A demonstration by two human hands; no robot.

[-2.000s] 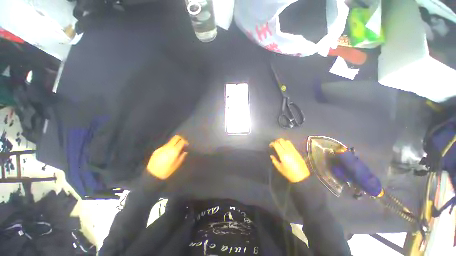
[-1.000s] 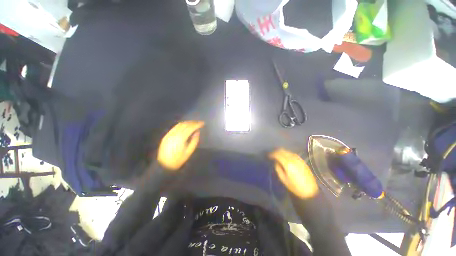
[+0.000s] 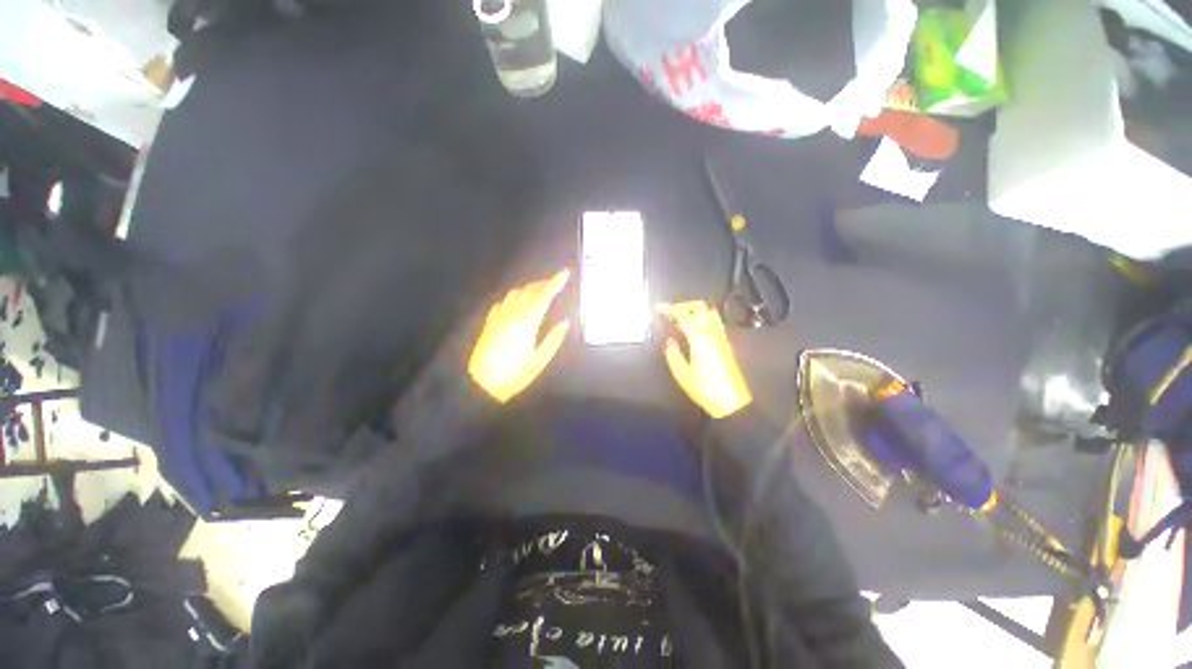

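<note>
A smartphone [image 3: 613, 278] with a bright white screen lies mid-table. My left hand [image 3: 520, 340] is at its left side, fingertips near its edge. My right hand [image 3: 703, 358] is at its lower right corner, fingers pointing to it. Both hands are bare with fingers apart and appear to hold nothing; whether they touch the phone is hard to tell. A black and navy garment piece [image 3: 614, 448] lies flat between my hands and body. The steam iron [image 3: 902, 435], its handle wrapped in dark blue cloth, rests on the right.
Black shears [image 3: 745, 268] lie right of the phone. At the far edge are a clear bottle [image 3: 519, 52], a white carrier bag [image 3: 699, 79], a green packet [image 3: 952, 59] and a white box [image 3: 1065, 150]. Dark garment pieces [image 3: 209, 392] hang over the left edge. A ribbed hose [image 3: 1039, 538] runs right.
Both hands have moved forward and inward from the garment piece to either side of the phone. More of the navy part now shows in front of my body. The phone and iron stay in place.
</note>
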